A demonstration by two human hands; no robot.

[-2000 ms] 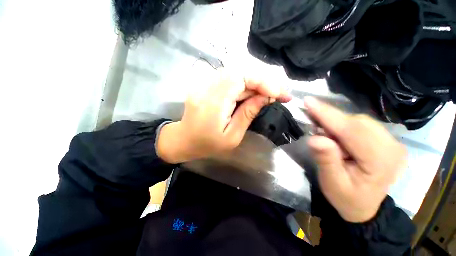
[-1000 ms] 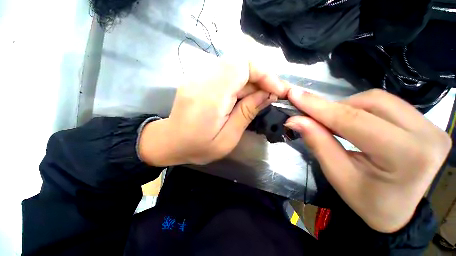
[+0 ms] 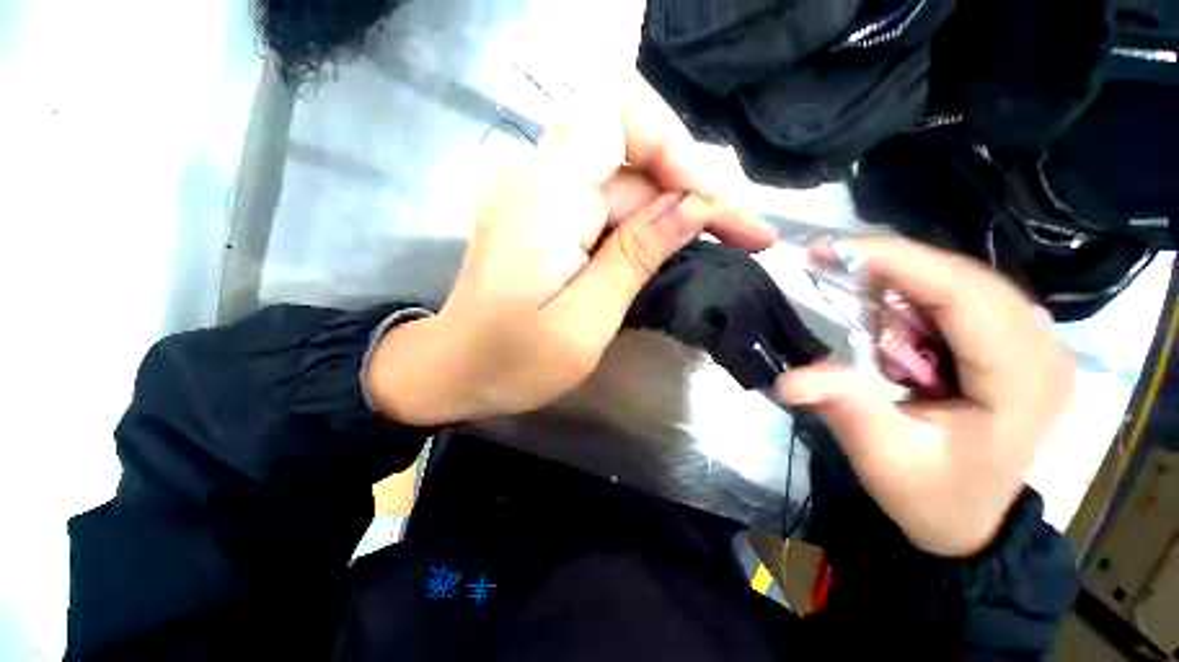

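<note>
My left hand (image 3: 556, 259) pinches a small black zip pouch (image 3: 724, 310) at its upper left edge, between thumb and fingers. The pouch is folded and hangs above the metal table. My right hand (image 3: 957, 382), partly blurred, is just right of the pouch and holds thread snips with pink-red handles (image 3: 912, 347) in its palm. The snips' silvery blade part shows blurred near the index finger. My right thumb tip is at the pouch's lower right end; whether it touches is unclear. Thin black thread hangs below the pouch.
A pile of black pouches (image 3: 828, 97) with silvery zippers fills the far right. A fuzzy black thread clump (image 3: 323, 32) lies at the far left. Loose threads (image 3: 508, 127) lie on the table (image 3: 349, 194) beyond my left hand. A carton (image 3: 1125, 517) stands at the right.
My right hand has drawn back rightward from the left fingertips, its fingers have spread apart, and the pink-red handles now show. More of the pouch is visible. The view has shifted slightly.
</note>
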